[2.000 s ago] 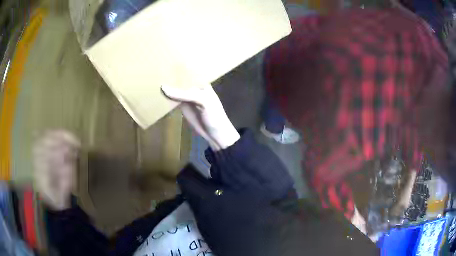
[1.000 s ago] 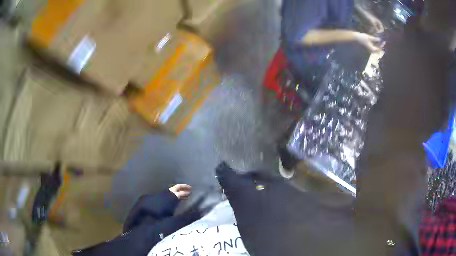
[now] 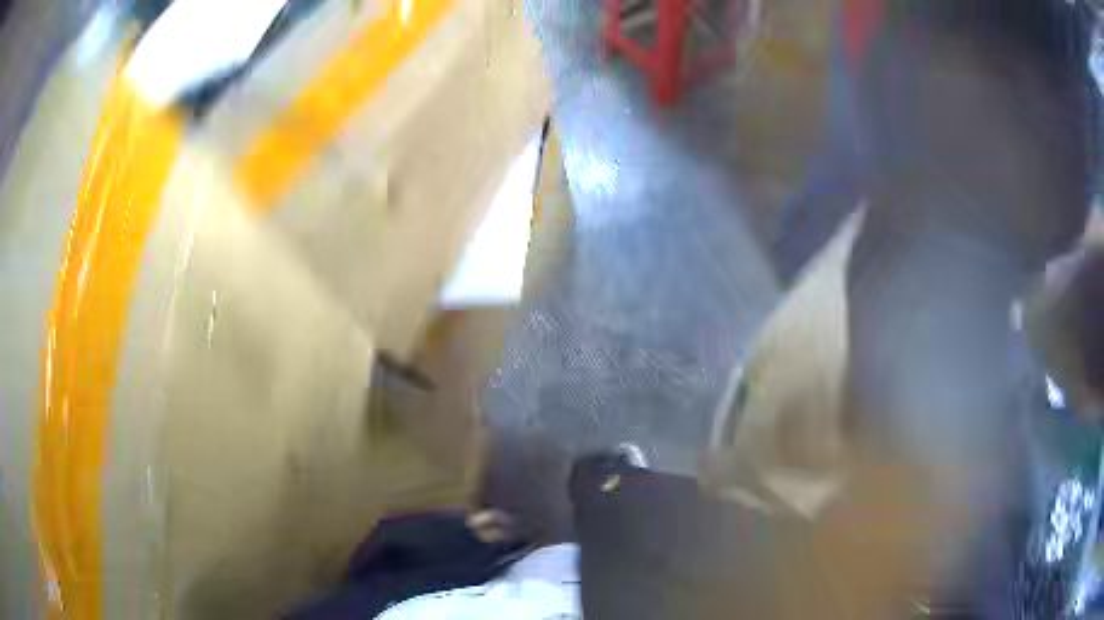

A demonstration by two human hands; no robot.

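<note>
My left hand [image 3: 490, 524] is small and blurred at the bottom centre, at the end of a dark sleeve. Only a bit of the fingers shows, and whether it holds anything cannot be told. My right hand is not in view. Large brown cardboard cartons [image 3: 260, 351] fill the left side, nearest in front of me, with broad orange-yellow tape [image 3: 85, 351] along them. A white patch [image 3: 494, 248] shows between carton edges. No contact between my left hand and a carton can be made out.
Grey floor [image 3: 605, 291] runs up the middle. A red stool or frame [image 3: 666, 49] stands at the top. A pale brown flap or carton piece [image 3: 793, 363] is right of centre. Blurred dark and bluish shapes, unclear, fill the right side. Part of a person [image 3: 1071, 321] shows at the right edge.
The view has swung past a person at a bench to nearer cartons on the left. The pale carton held in my right hand two seconds ago is gone from view, as is that hand.
</note>
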